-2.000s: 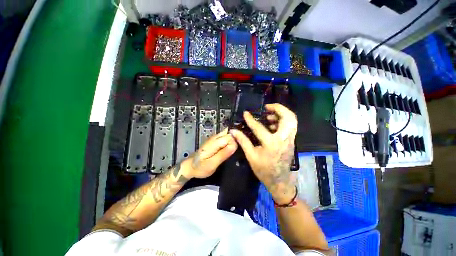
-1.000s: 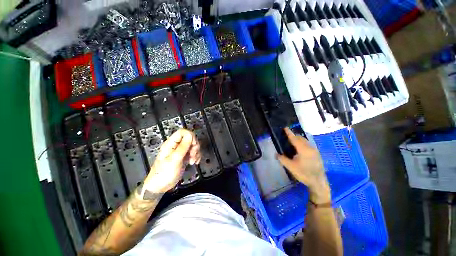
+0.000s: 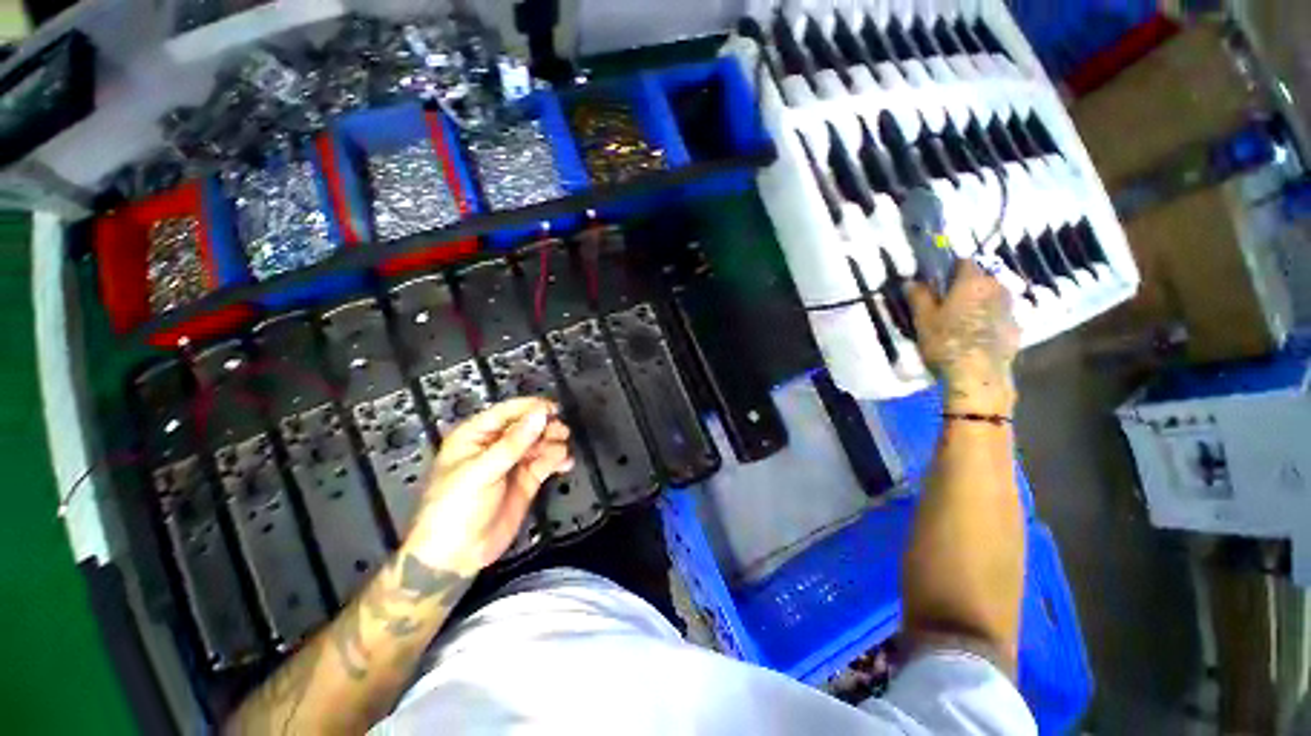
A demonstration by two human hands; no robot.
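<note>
My left hand (image 3: pixel 496 475) is over the lower part of the housings, thumb and fingertips pinched together. A tiny dark speck, seemingly a screw, shows at the fingertips. My right hand (image 3: pixel 971 338) is closed around the lower end of the grey electric screwdriver (image 3: pixel 927 230), over the white tray; its bit is hidden. Long black lock panel housings (image 3: pixel 335 496) lie side by side, open side up, with grey mounting plates (image 3: pixel 626 410) inside and thin red wires (image 3: pixel 542 281) at their tops. A smooth black panel (image 3: pixel 730 374) lies right of the row.
Red and blue screw bins (image 3: pixel 410 187) stand behind the housings, with loose metal fittings (image 3: pixel 360 79) behind them. The white tray (image 3: pixel 863 360) holds rows of black pointed parts. Blue crates (image 3: pixel 820 611) are at lower right. A green surface (image 3: pixel 32 431) is at far left.
My right hand has let go of the black panel, now right of the row, and moved up right onto the screwdriver. My left hand stays pinched over the housings. The view has shifted right.
</note>
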